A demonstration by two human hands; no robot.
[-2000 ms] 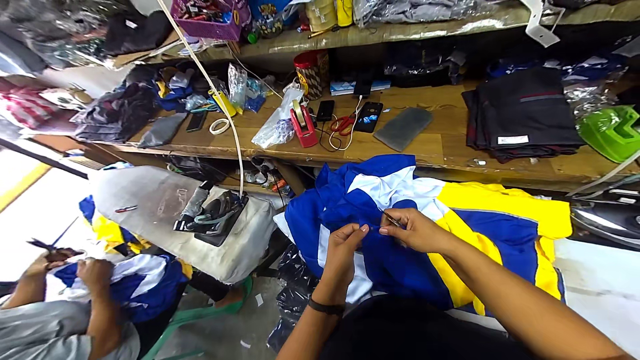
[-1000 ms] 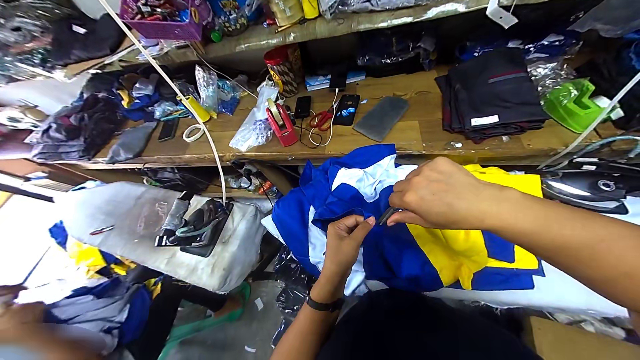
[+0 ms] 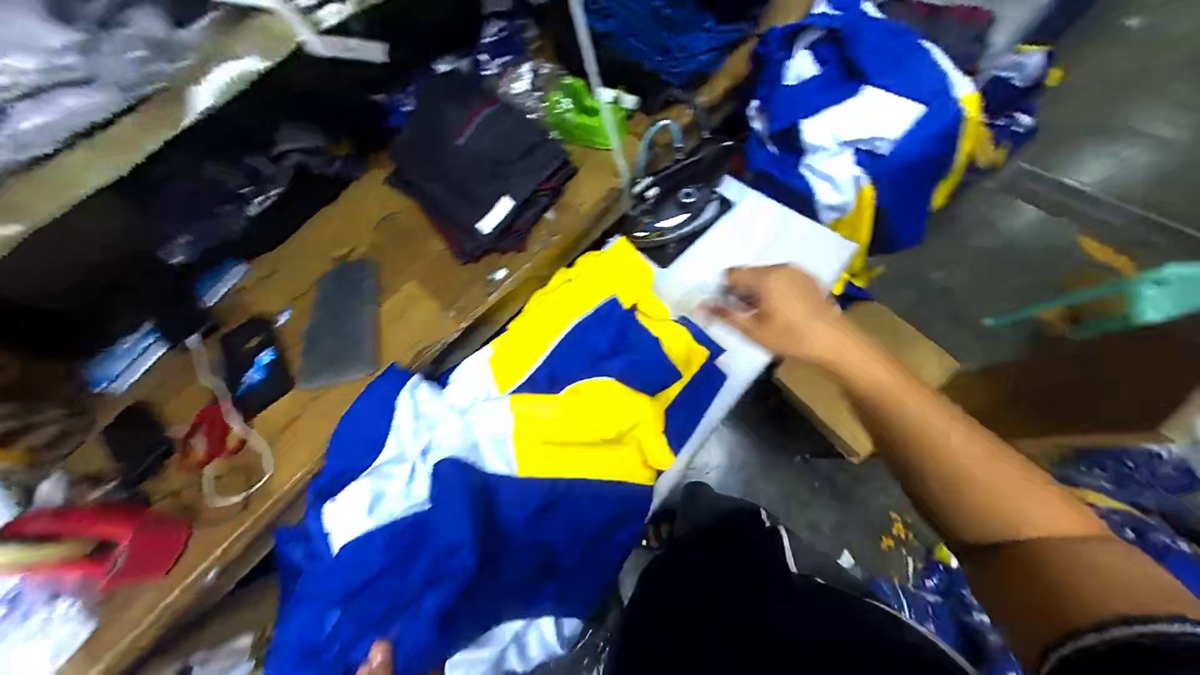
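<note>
A blue, white and yellow garment (image 3: pixel 562 422) lies spread over the white work surface (image 3: pixel 759 234). Beyond its yellow end, my right hand (image 3: pixel 783 309) hangs over that surface with curled fingers; a small dark thing may be between the fingertips, but blur hides it. Of my left hand (image 3: pixel 377 659) only a fingertip shows at the bottom edge, against the blue cloth; what it holds is hidden. A black iron (image 3: pixel 675 202) stands at the far end of the white surface.
Left of the garment runs a wooden bench (image 3: pixel 412 300) with folded dark cloths (image 3: pixel 483 159), a grey flat piece (image 3: pixel 339 323), a phone (image 3: pixel 255 366) and a red tape dispenser (image 3: pixel 103 544). More blue, white and yellow garments (image 3: pixel 862 122) are heaped beyond the iron. A cardboard box (image 3: pixel 862 375) is below my right forearm.
The view has swung far to the right. My hands, together over the garment before, are now apart; my right hand has moved past the garment's yellow end.
</note>
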